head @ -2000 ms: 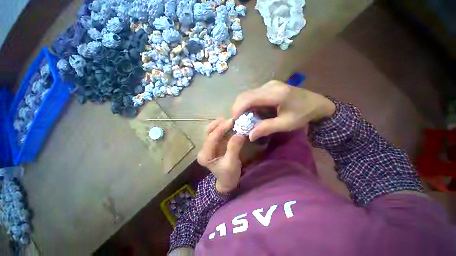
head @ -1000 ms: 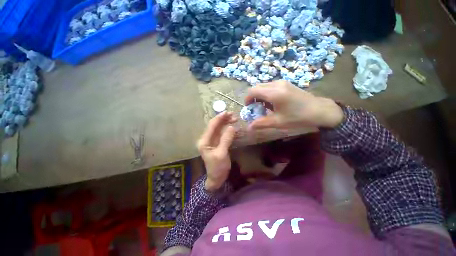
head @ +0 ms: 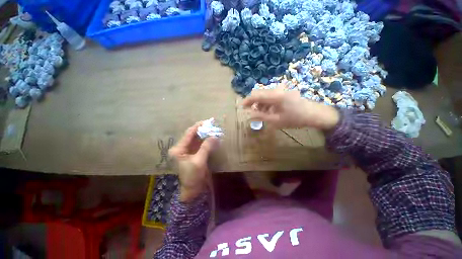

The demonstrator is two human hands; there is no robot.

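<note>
My left hand (head: 190, 159) holds a pale, white-blue ruffled piece (head: 208, 129) between thumb and fingers, above the table near its front edge. My right hand (head: 289, 109) is over the cardboard pad (head: 248, 152), beside the front of the heap. Its fingers are bent and blurred, and I cannot tell whether they hold anything. A small white disc (head: 257, 124) shows just below the right fingers. Part of a thin stick (head: 292, 136) shows below the right hand; its upper end is hidden.
Dark cups (head: 251, 50) and pale ruffled pieces (head: 337, 55) are heaped at the back. A blue crate (head: 147, 31), a squeeze bottle (head: 71, 35) and more pieces (head: 38, 71) stand left. Crumpled white material (head: 408, 115) lies right. A yellow-rimmed tray (head: 148, 202) and red stools (head: 93, 227) are below.
The view has swung. My hands, together on a ruffled piece earlier, are now apart. The left hand has the piece, and the right has moved toward the heap.
</note>
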